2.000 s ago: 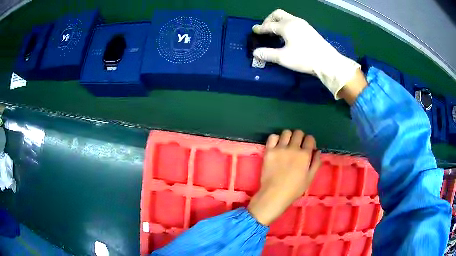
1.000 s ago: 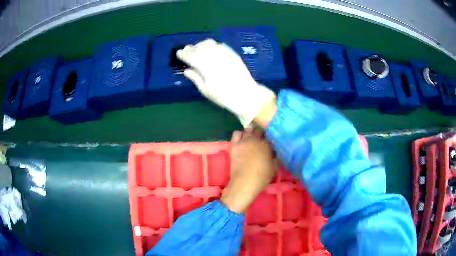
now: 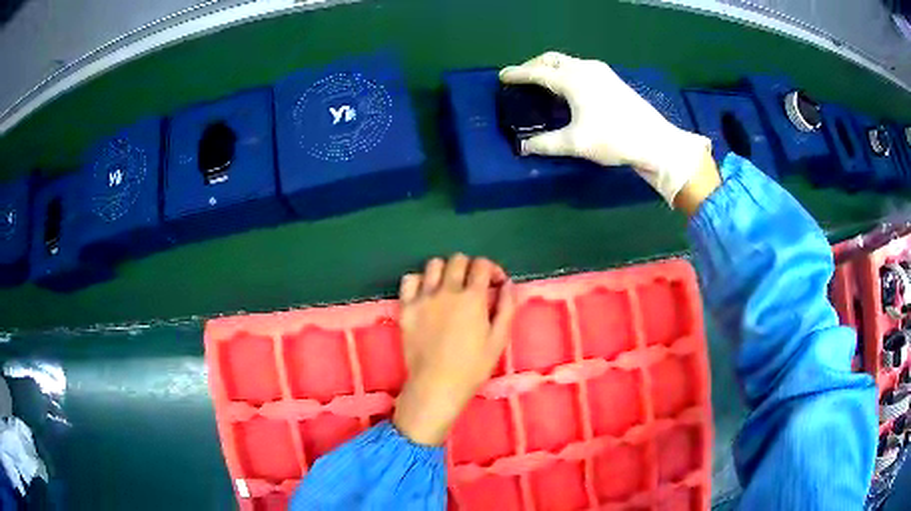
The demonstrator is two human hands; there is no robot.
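Observation:
My right hand (image 3: 619, 125), in a white glove, holds a black smartwatch (image 3: 531, 112) between thumb and fingers, at the recess of a dark blue box base (image 3: 479, 165) on the green belt. The hand hides part of the watch and box. My left hand (image 3: 450, 334), bare, rests palm down on the far edge of the red-orange blister tray (image 3: 340, 407), fingers spread slightly. I see nothing in it. The tray's visible pockets are empty. A dark blue lid (image 3: 345, 118) with a white logo lies left of the held watch's box.
More blue boxes stand along the belt, one base (image 3: 220, 185) with a black watch in it. Metal-rimmed watches (image 3: 802, 111) lie on boxes further right. Full watch trays (image 3: 867, 299) are at the right edge. A white crumpled pile (image 3: 18, 449) is at the left edge.
The camera view has shifted. My right hand has moved from one box base to another further right and holds a watch there. My left hand stays on the tray.

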